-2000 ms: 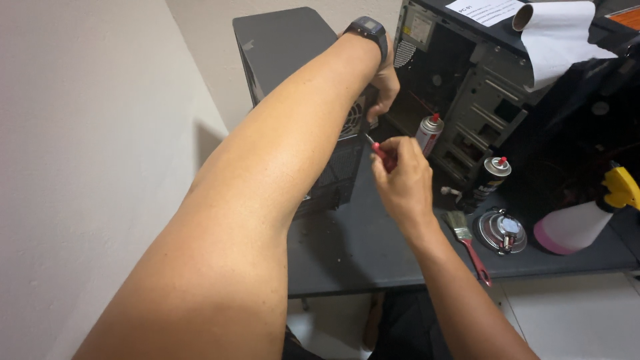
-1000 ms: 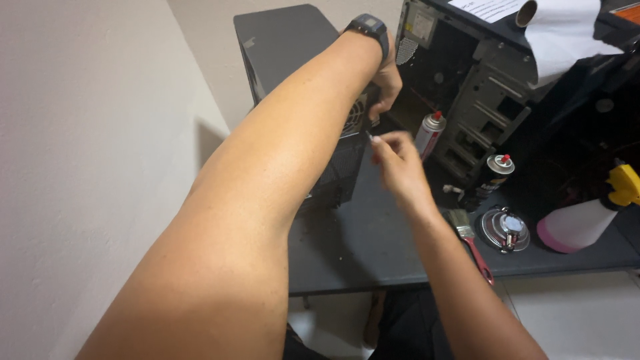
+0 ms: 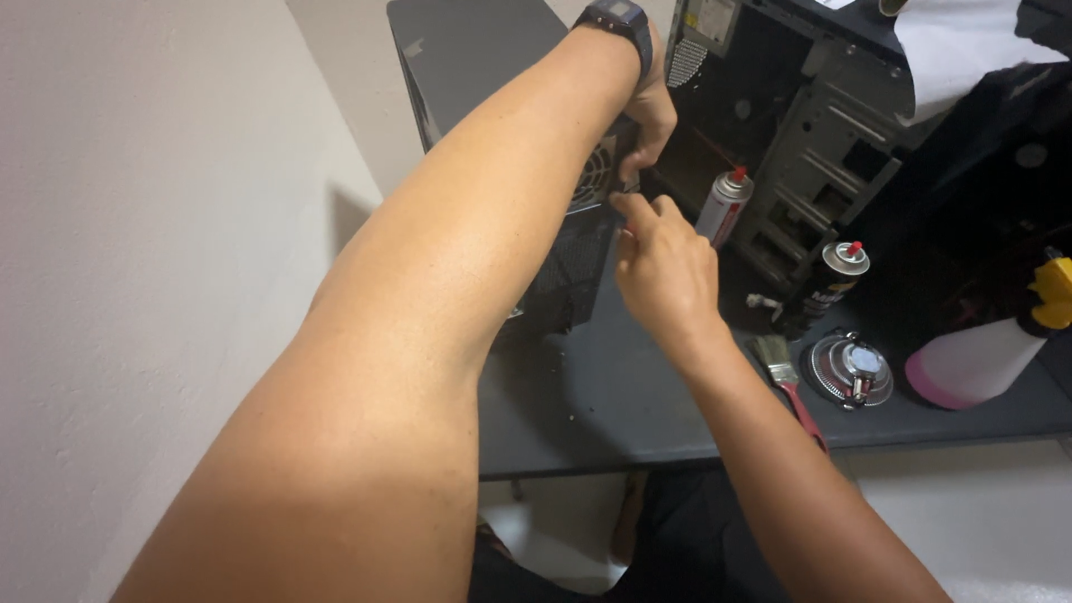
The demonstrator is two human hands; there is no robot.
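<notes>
A dark desktop computer case (image 3: 477, 59) stands against the wall, partly behind my left arm. Its rear shows a round fan grille (image 3: 596, 174) and a perforated lower panel. My left hand (image 3: 653, 126), with a black watch (image 3: 618, 18) at the wrist, reaches over the case and bends down at its edge; whether its fingers grip anything is unclear. Just below, my right hand (image 3: 666, 260) is closed around a small tool at the case's edge. Only a bit of its red handle (image 3: 628, 227) shows between the fingers, and its tip is hidden.
On the dark table (image 3: 620, 410), a white spray can (image 3: 724, 205), a black can (image 3: 829, 289), a paintbrush (image 3: 783, 373), a round metal-and-glass item (image 3: 848, 368) and a spray bottle (image 3: 971, 364) stand or lie to the right. Behind them is an open computer case (image 3: 804, 159) with paper (image 3: 946, 50) on top.
My right hand has turned, so the red handle seen two seconds ago is now mostly covered by its fingers. My left hand has stayed at the case's edge.
</notes>
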